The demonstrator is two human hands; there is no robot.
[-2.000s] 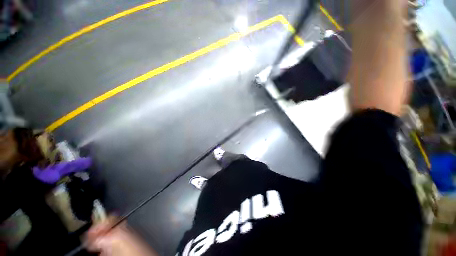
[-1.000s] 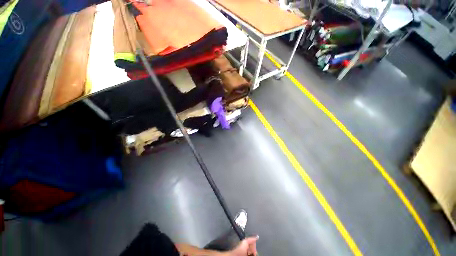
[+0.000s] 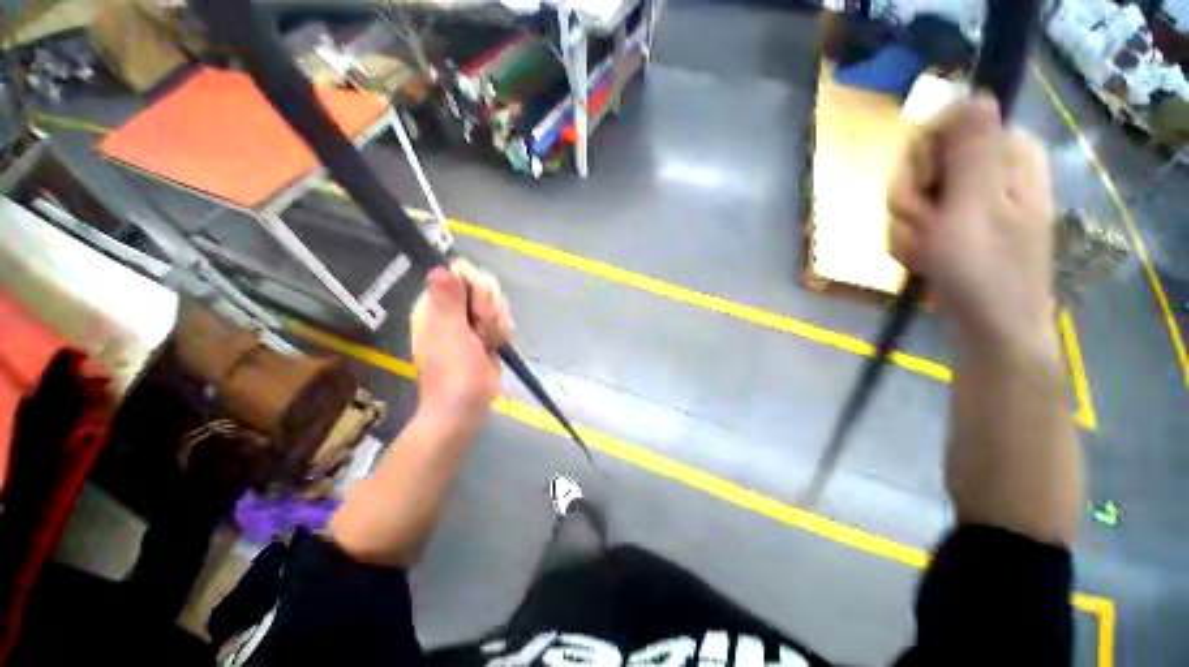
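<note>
Two long dark rods show, one in each hand. My left hand (image 3: 456, 332) is closed around the left dark rod (image 3: 339, 150), which runs from the top edge down to a thin tip over the floor. My right hand (image 3: 971, 196) is closed around the right dark rod (image 3: 871, 371), which slants from the top right down to the left. Its lower end is blurred. The upper ends of both rods are cut off by the picture's top edge. Both hands are raised in front of my body.
An orange-topped trolley (image 3: 215, 130) stands upper left. An orange fabric stack (image 3: 39, 378) lies at the left edge, with brown rolls (image 3: 280, 371) and a purple cloth (image 3: 280, 517) beside it. A wooden board (image 3: 854, 183) stands upper right. Yellow lines (image 3: 678, 297) cross the grey floor.
The view has swung right, away from the orange stack. Both hands are now raised in view, each with a rod; one second ago one hand and one rod showed.
</note>
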